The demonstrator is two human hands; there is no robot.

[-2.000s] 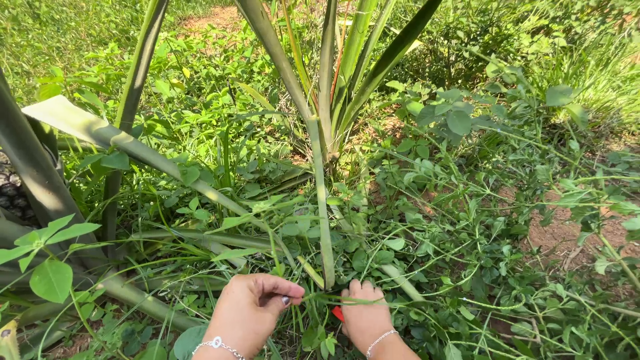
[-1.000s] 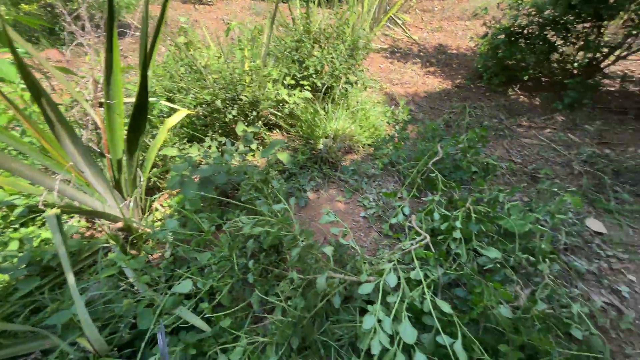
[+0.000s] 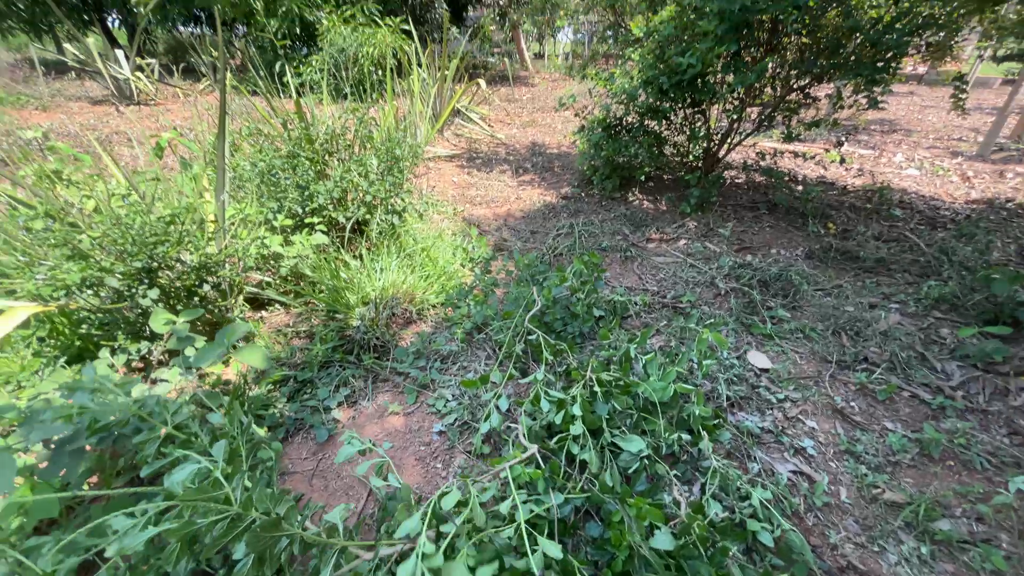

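Neither of my hands is in the head view now, so what they hold or touch is hidden. Leafy green branches (image 3: 592,432) lie across the lower middle, over a patch of reddish bare soil (image 3: 384,448). At the lower left, more low leafy plants (image 3: 200,472) fill the corner. A clump of bright green grass (image 3: 392,272) grows left of the middle, beside a small bush (image 3: 328,176).
A large dark green shrub (image 3: 712,96) stands at the upper right, casting shade. Dry leaf litter (image 3: 872,336) covers the ground at right. Spiky long-leaved plants (image 3: 436,96) rise farther back, and a pale dry leaf (image 3: 759,360) lies right of the branches.
Two seconds ago both my hands were low among the weeds by a long-leaved plant, near something red; now they are out of view. The view has swung up and to the right.
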